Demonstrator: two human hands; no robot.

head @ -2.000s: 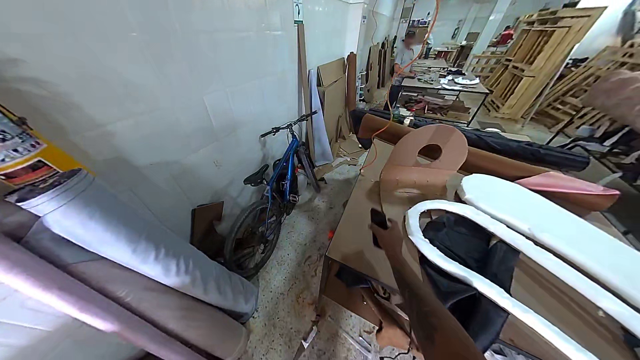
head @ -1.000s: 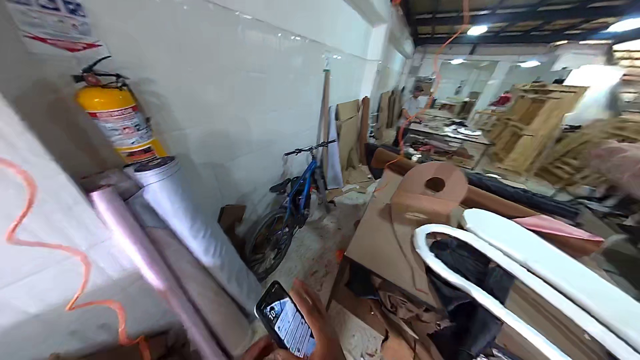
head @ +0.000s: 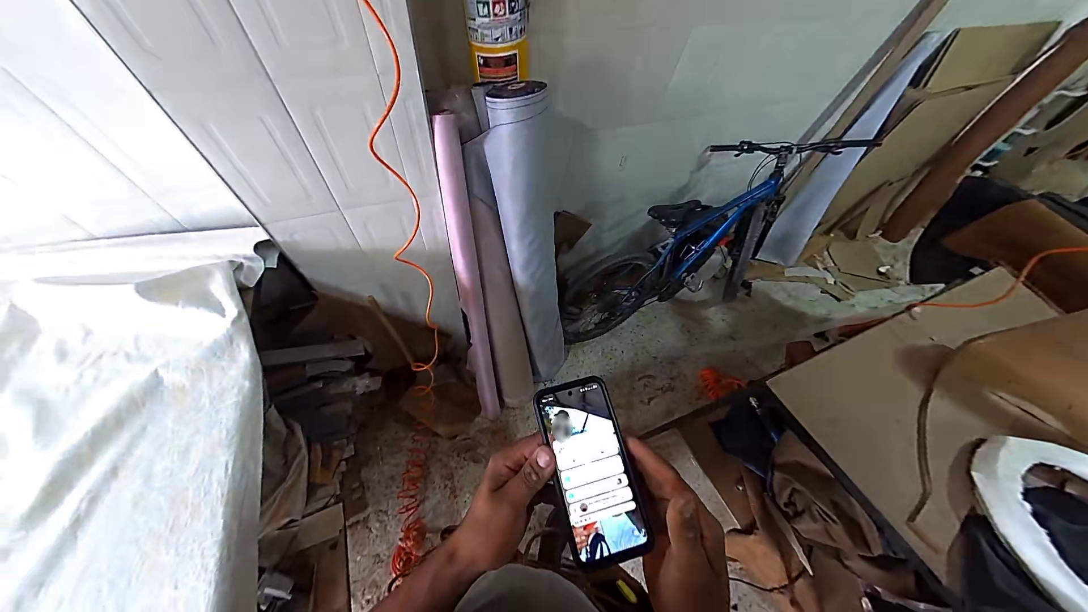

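Observation:
A smartphone in a black case (head: 593,476) is held upright at the lower middle of the head view, its lit screen facing me. My left hand (head: 510,497) grips its left edge, the thumb resting on the case beside the screen. Along the right edge and behind it lie the fingers of my right hand (head: 680,518), so both hands hold the phone. The backs of some fingers are hidden behind it.
Fabric rolls (head: 523,229) lean on the wall beside a blue bicycle (head: 714,221). An orange coiled air hose (head: 410,510) hangs down to the floor at left. White sheeting (head: 127,408) covers something at far left. A brown-topped table (head: 875,399) stands at right, with scraps below it.
Two seconds ago a hand held a dark object over the table; one second ago the phone was low in view. Now both hands hold it at the lower middle. The view has swung left and down.

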